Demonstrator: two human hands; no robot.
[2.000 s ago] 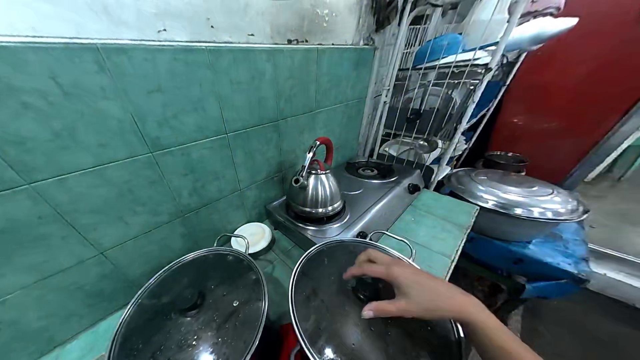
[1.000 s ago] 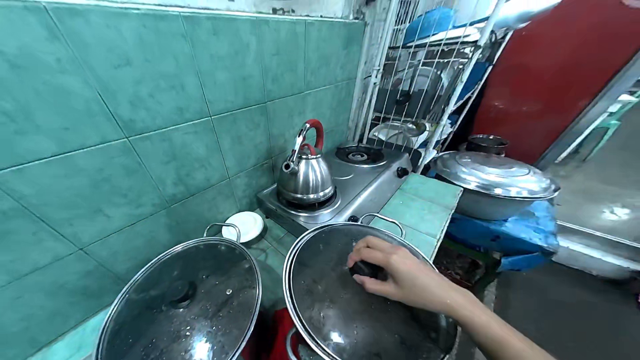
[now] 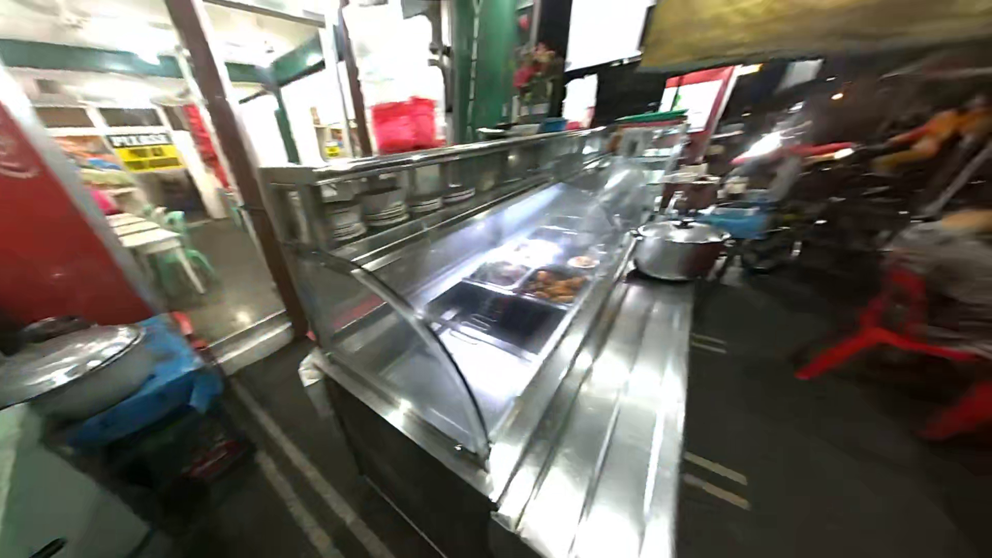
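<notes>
Neither of my hands shows in the head view. A glass-fronted steel food display counter (image 3: 434,310) runs from the near middle toward the back. Inside it, lit trays stand in a row, one holding brown pieces of food (image 3: 556,285). A lidded metal pot (image 3: 679,249) stands on the far part of the counter's steel ledge (image 3: 620,372). At the left edge, a large metal basin with a domed lid (image 3: 70,364) rests on a blue cover (image 3: 167,372). The view is blurred.
Plates are stacked on the counter's upper shelf (image 3: 434,159). A brown post (image 3: 232,155) and a red panel (image 3: 54,209) stand at the left. Red plastic stools (image 3: 891,333) are at the right. A white table (image 3: 151,236) is beyond the doorway.
The view has swung far to the right, away from the stove and kettle. My right hand, earlier on the knob of a glass pot lid, is out of view.
</notes>
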